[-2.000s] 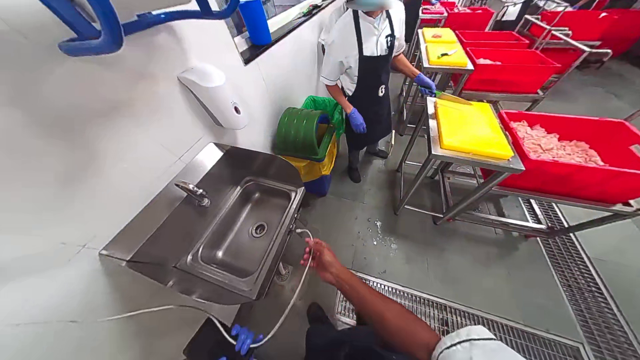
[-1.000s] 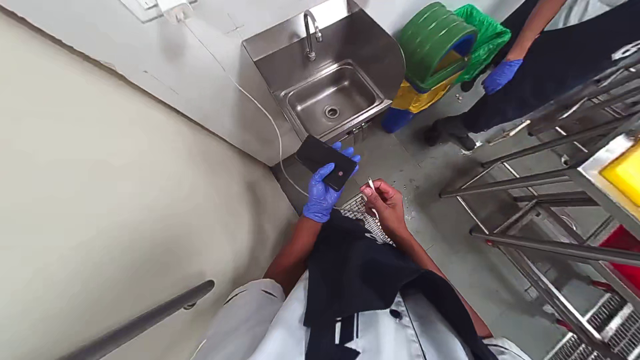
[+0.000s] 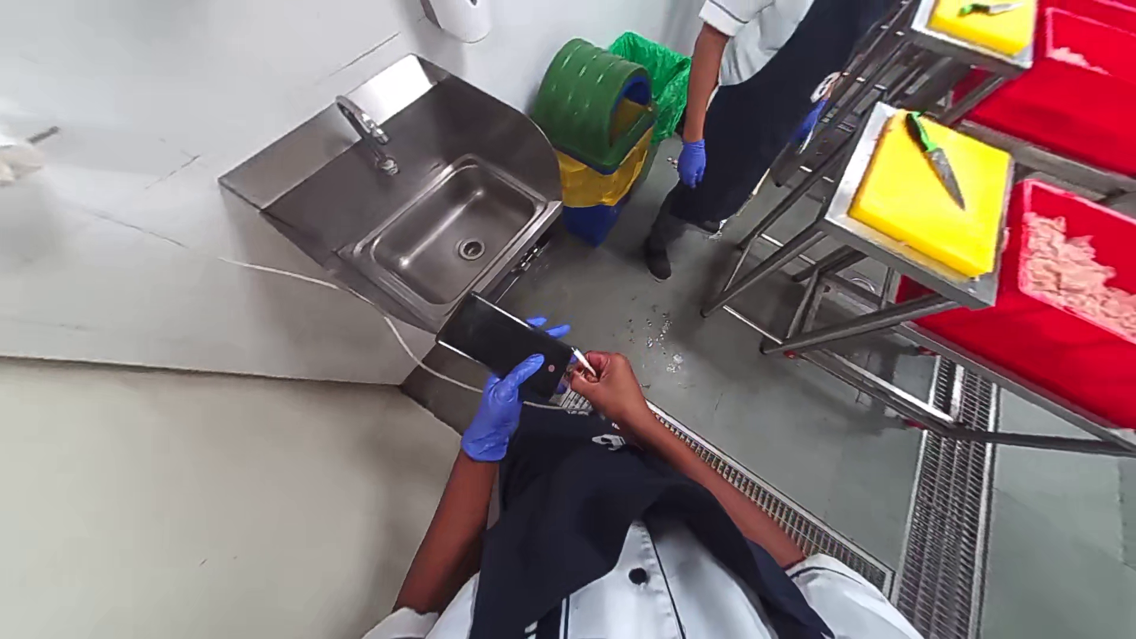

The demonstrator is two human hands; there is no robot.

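My left hand (image 3: 499, 413), in a blue glove, holds a black smartphone (image 3: 501, 342) flat in front of my apron. Ungloved, my right hand (image 3: 608, 384) pinches the white plug end of a cable (image 3: 581, 361) at the phone's lower right end. The white cable (image 3: 399, 337) runs from the wall on the left, past the sink's front corner, down behind the phone. Whether the plug sits in the phone's port I cannot tell.
A steel sink (image 3: 435, 231) is fixed to the wall ahead. Beside it stand a bin with a green lid (image 3: 586, 98) and a co-worker (image 3: 737, 106). At right are steel stands with yellow cutting boards (image 3: 932, 191), knives and red tubs (image 3: 1096, 355) of raw meat.
Two seconds ago my hands were apart, with the cable running between them. The phone shows in my left hand from one second ago. My right hand has since brought the plug to the phone's end.
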